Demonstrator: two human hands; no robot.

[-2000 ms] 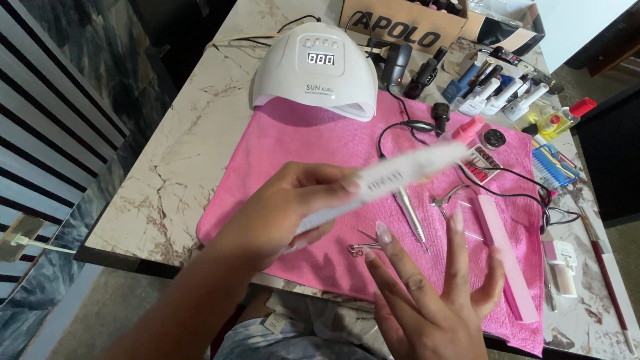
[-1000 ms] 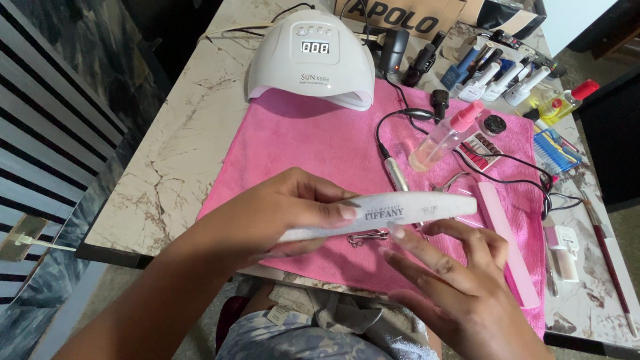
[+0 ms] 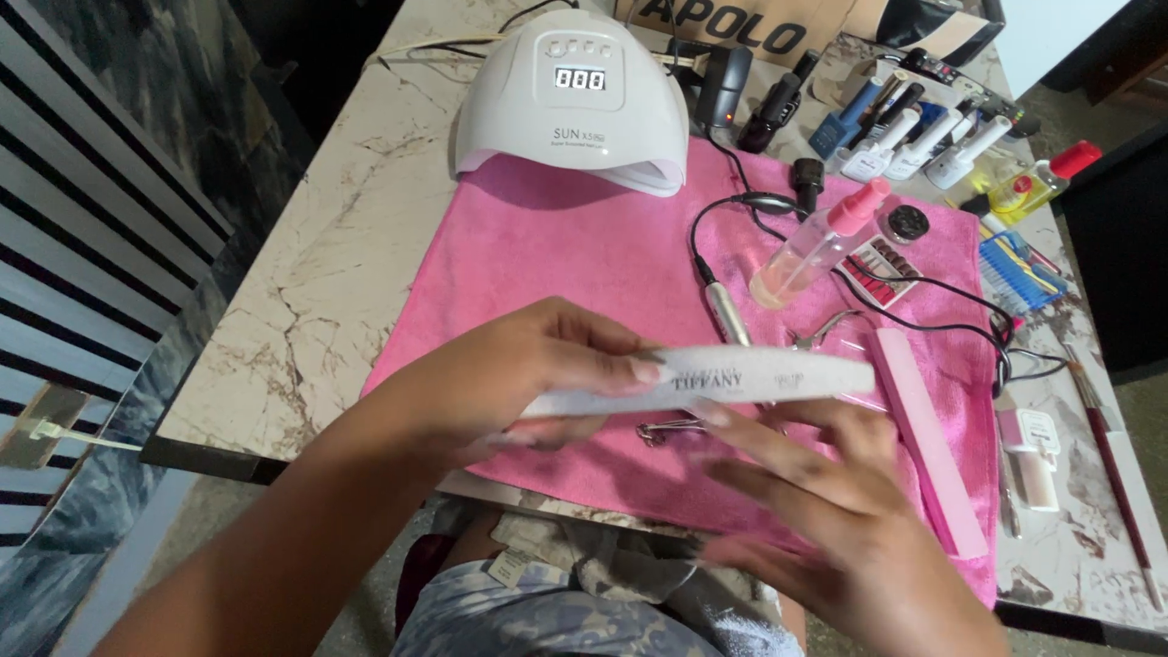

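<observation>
My left hand [image 3: 547, 374] grips a white half-moon nail file [image 3: 785, 372] near its left end, thumb on top. Just below the file's right half is my right hand [image 3: 821, 484], blurred, palm toward me, fingers spread and holding nothing; one fingertip is at the file's lower edge. Beneath both lies a pink towel [image 3: 547, 246]. Partly behind the file are a silver electric nail drill handpiece [image 3: 725, 315], a metal nipper [image 3: 826, 330] and a small metal tool [image 3: 671, 429]. A pink block-shaped file [image 3: 926, 438] rests right of my right hand.
A white nail lamp [image 3: 575, 109] stands at the towel's back edge. Behind and right are nail polish bottles [image 3: 881, 146], a pink-capped spray bottle [image 3: 812, 246], a box of drill bits [image 3: 881, 269], black cables [image 3: 949, 324], a blue brush [image 3: 1017, 269] and a thin red-handled brush [image 3: 1127, 493].
The file was tilted up to the right and now lies nearly level. My right hand has moved up to its lower edge. The spray bottle, mostly hidden at first, now shows.
</observation>
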